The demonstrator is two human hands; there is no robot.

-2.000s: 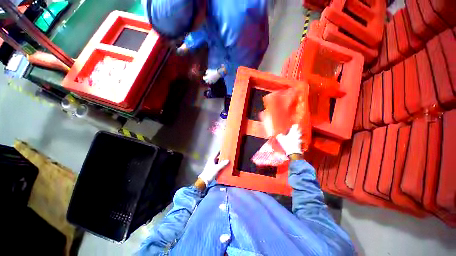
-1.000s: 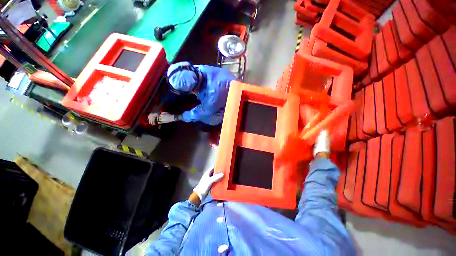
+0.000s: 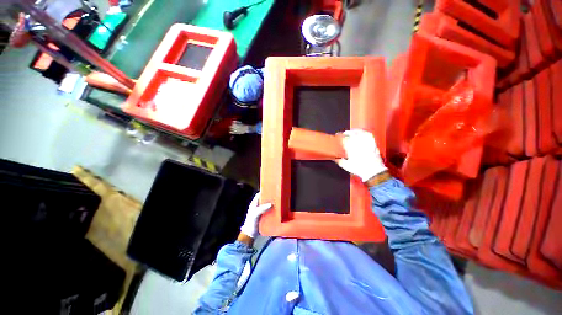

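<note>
A red-orange foam tray (image 3: 273, 141) is held upright-long in front of my body, with its dark bottom showing. My left hand (image 3: 254, 216), in a white glove, grips the tray's lower left edge. My right hand (image 3: 363, 156), also white-gloved, holds the right end of a short foam strip (image 3: 315, 142). The strip lies across the middle of the opening, slightly tilted, with dark areas above and below it. A crumpled translucent red bag (image 3: 439, 138) lies on the foam tray stack to the right.
An open black crate (image 3: 174, 220) stands on the floor at left. Another foam tray (image 3: 209, 98) sits on the green bench (image 3: 214, 13). A person in a blue cap (image 3: 246, 85) crouches beside it. Stacked foam trays (image 3: 517, 203) fill the right. A round stool (image 3: 320, 29) stands behind.
The red bag has left my right hand and lies on the right stack. My right hand has moved onto the foam strip, which now sits tilted. The view has shifted, and the tray appears straighter.
</note>
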